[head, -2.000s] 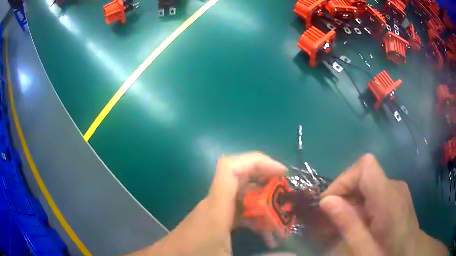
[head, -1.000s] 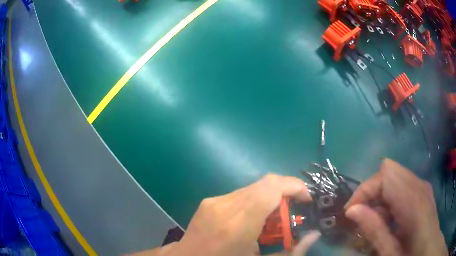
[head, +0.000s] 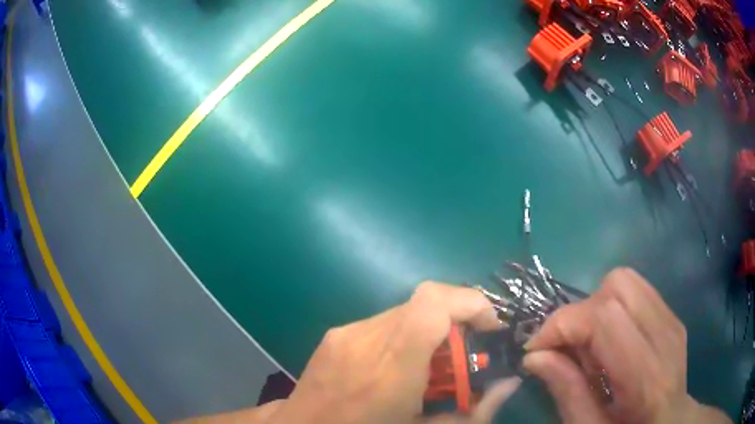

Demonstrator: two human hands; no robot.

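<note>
My left hand [head: 389, 352], bare, holds an orange connector housing [head: 449, 374] at the bottom centre. Its flange faces right, and a small orange part shows beside it. My right hand [head: 617, 348], bare, is just right of the housing, with thumb and forefinger pinched together at the dark parts behind the flange. What the fingertips hold is too small and blurred to tell. A bundle of crimped signal wires [head: 530, 290] with silver tips lies on the green mat behind both hands. One silver tip points away from the bundle.
Orange connectors with lugs and black wires are heaped at the upper right [head: 680, 76]. Two stand nearer, one upper [head: 556, 51] and one lower [head: 661, 142]. A yellow tape line [head: 223, 91] crosses the green mat. A grey strip [head: 124, 248] and blue bins [head: 29, 331] are at left.
My right hand has moved left, up to the housing. The housing has turned from showing its open face to a side view. The camera view has shifted slightly.
</note>
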